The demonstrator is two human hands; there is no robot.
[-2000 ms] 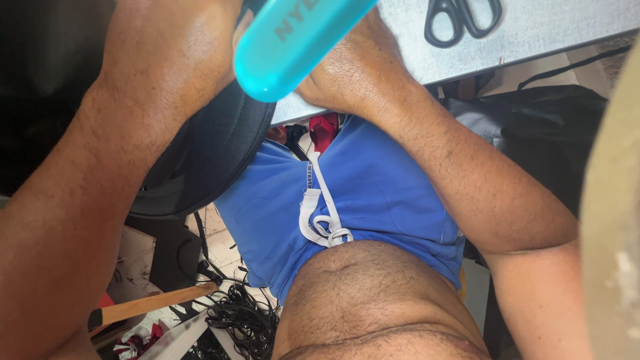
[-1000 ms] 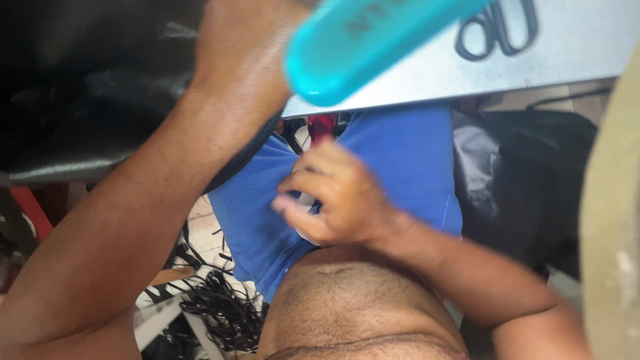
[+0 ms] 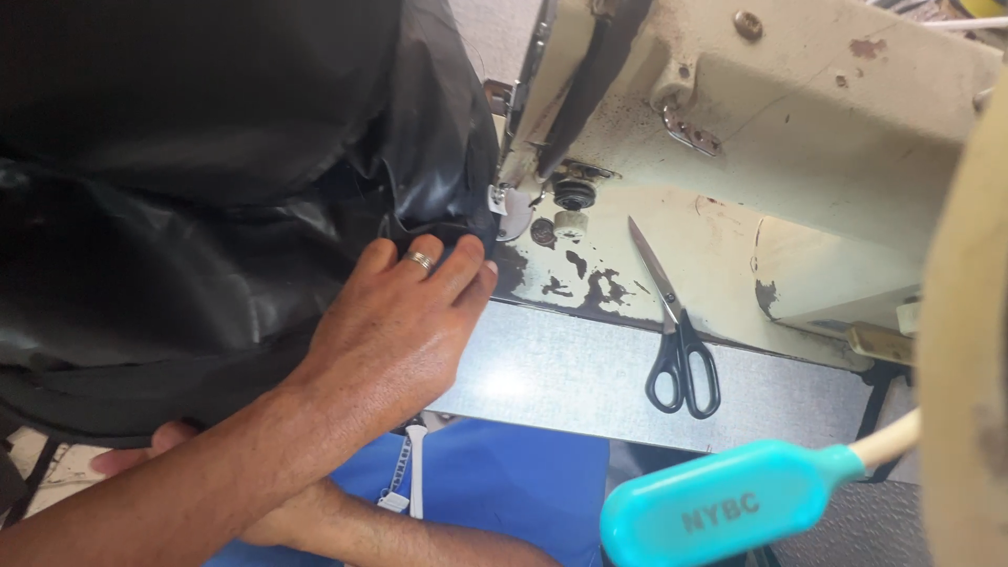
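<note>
My left hand (image 3: 402, 315), with a ring on one finger, has its fingers curled on the edge of a glossy black sheet material (image 3: 197, 236) at the sewing machine's needle area. The sheet reaches the presser foot area, where a small white tag (image 3: 497, 199) shows. My right arm crosses beneath the left one, and my right hand (image 3: 157, 457) shows in part at the lower left by the sheet's bottom edge; its grip is hidden. Right of the left hand, black-handled scissors (image 3: 683, 358) lie partly open across the machine bed and a metal plate.
The worn cream sewing machine (image 3: 787, 102) spans the upper right, over its chipped bed (image 3: 709, 291). A metal plate (image 3: 551, 362) forms the near edge. A teal paddle-shaped object (image 3: 724, 504) with lettering is close at the lower right, before a blurred beige edge (image 3: 961, 315).
The view has swung up to the sewing machine. My right hand has left the front of the blue shorts and is now at the lower left, under the left arm.
</note>
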